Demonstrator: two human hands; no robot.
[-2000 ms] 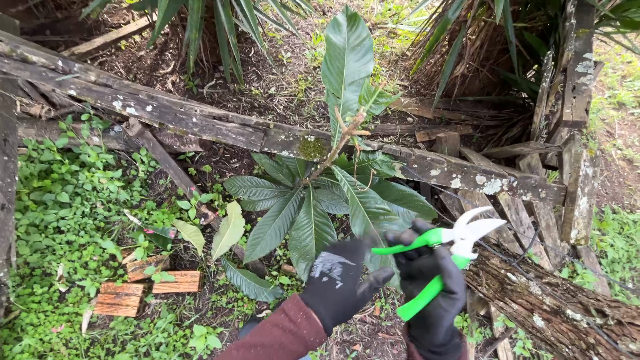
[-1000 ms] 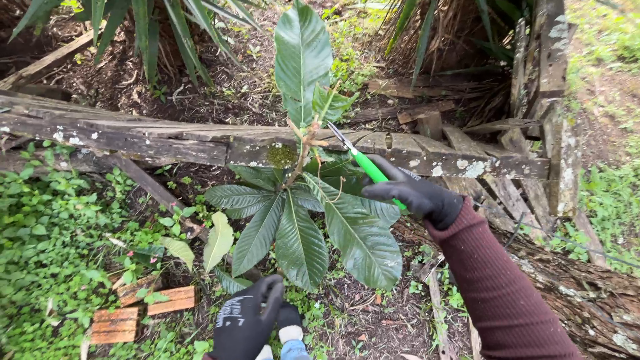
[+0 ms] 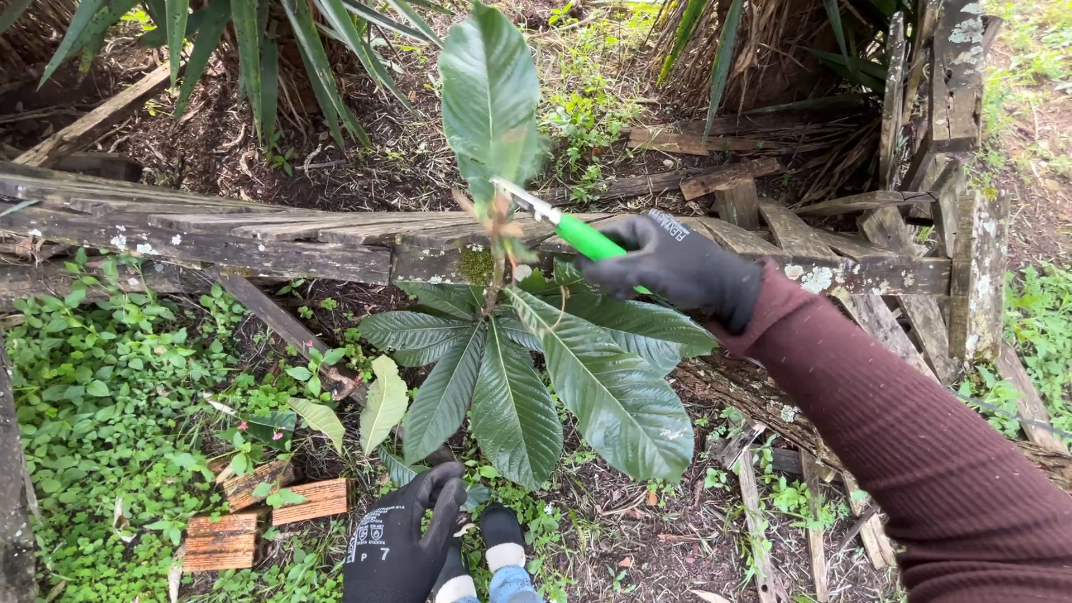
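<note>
My right hand, in a black work glove, grips green-handled pruning shears. Their blades lie at the upper stem of a large-leaved plant, just under its upright top leaf, which is slightly blurred. Whether the blades are closed around the stem I cannot tell. Broad ribbed dark green leaves spread out lower on the plant. My left hand, gloved in black too, is low in the view below these leaves, its fingers curved and apart, with nothing seen in it.
A weathered wooden rail crosses behind the plant and meets a lichen-spotted post at the right. Cut wood pieces lie among low weeds at the lower left. A rough log lies at the right. My shoes show at the bottom.
Two seconds ago both hands were close together near the shears, below the plant. Since then my right hand has carried the shears up to the stem, and my left hand has moved down and left.
</note>
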